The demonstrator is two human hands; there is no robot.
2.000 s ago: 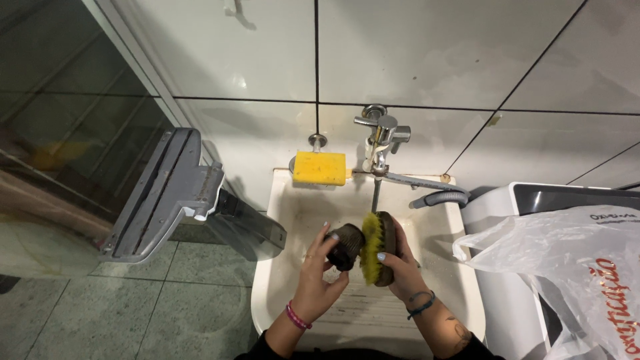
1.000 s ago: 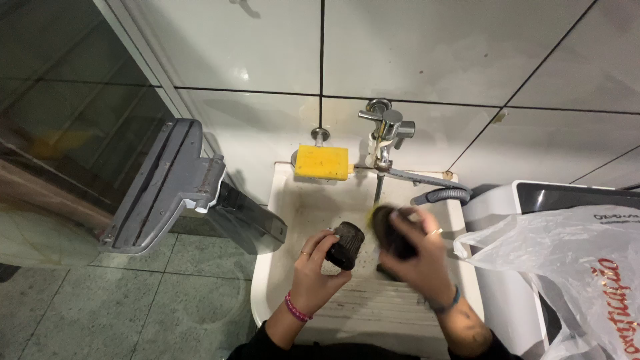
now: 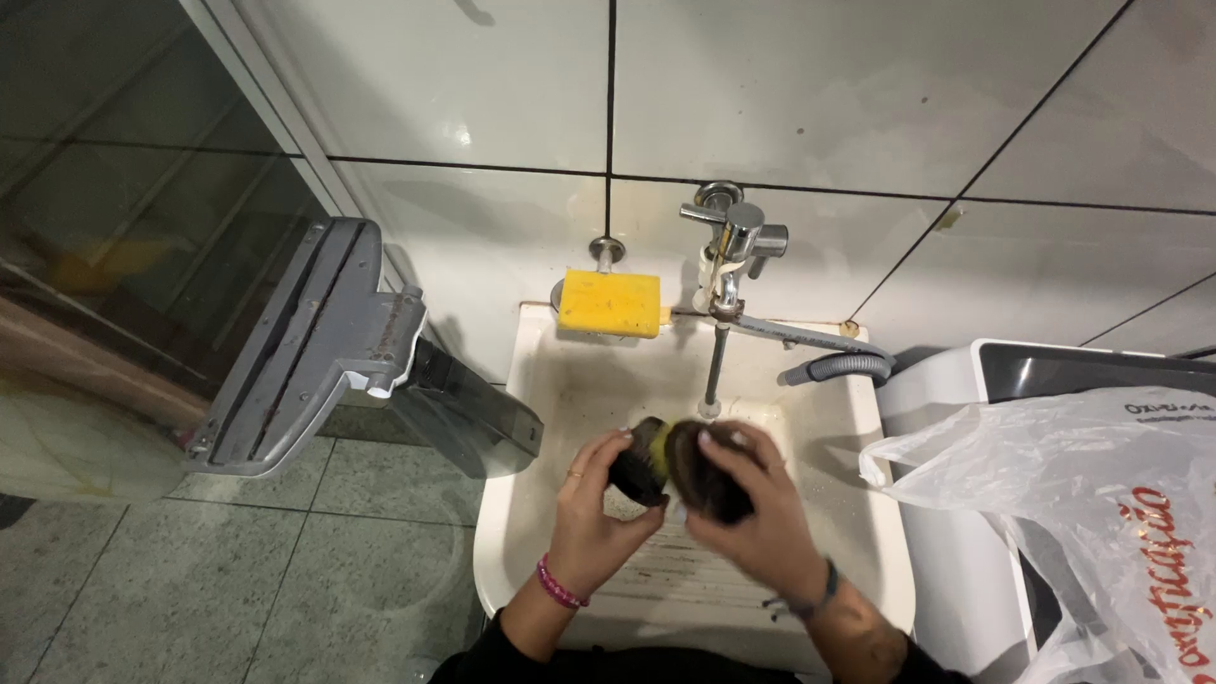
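Over the white utility sink (image 3: 560,560), my left hand (image 3: 596,503) grips a dark, ribbed, cup-like part (image 3: 638,470), possibly a filter. My right hand (image 3: 760,503) holds an oval scrub brush (image 3: 701,470) by its dark back, with the yellow-green bristles against the ribbed part. The brush and right hand are somewhat blurred. Behind them is a chrome faucet (image 3: 741,233), whose thin spout pipe (image 3: 717,370) points down into the basin. A yellow sponge (image 3: 610,304) rests at the sink's back edge, left of the faucet.
A grey vacuum or floor-washer head (image 3: 313,351) with a dark transparent tank (image 3: 465,408) stands left of the sink. A grey corrugated hose (image 3: 836,369) hangs over the back right rim. At right, a white plastic bag (image 3: 1073,465) lies on a white and black appliance or bin (image 3: 950,532).
The brush, apart from the ribbed part one second ago, is now against it. My left hand has tilted the part to a different angle.
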